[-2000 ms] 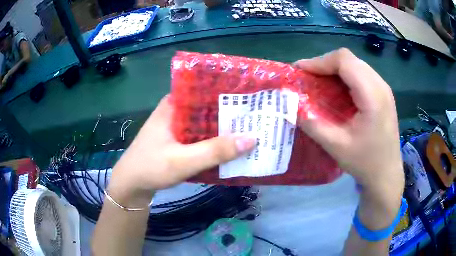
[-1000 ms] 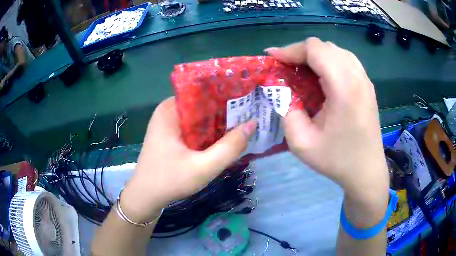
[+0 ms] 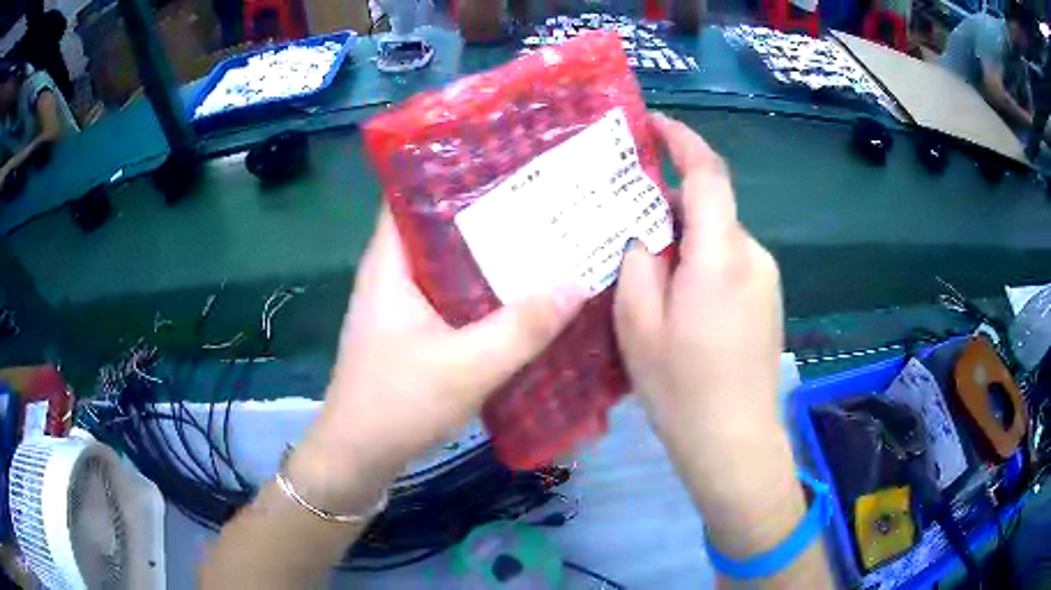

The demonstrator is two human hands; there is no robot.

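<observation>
A red bubble wrap bag (image 3: 444,173) with dark contents showing through is held up in front of me, tilted. A white printed label (image 3: 553,219) lies on its near face. My left hand (image 3: 426,357) holds its left and lower side, thumb on the label. My right hand (image 3: 703,311) holds its right side, thumb at the label's lower right edge. The fingers behind the bag are hidden. Black cables (image 3: 450,513) and a green solder wire spool (image 3: 507,558) lie below on the white sheet.
A white fan (image 3: 87,519) stands at left. A blue tray (image 3: 847,553) at right holds a yellow sponge (image 3: 885,528) and an orange-brown ring (image 3: 989,398). The green belt (image 3: 853,254) crosses behind, with black round items. People sit at the far left and far right.
The bag has turned from roughly level to a steep tilt, and its label now shows flatter. My right hand has moved left and lower. Both hands still hold the bag.
</observation>
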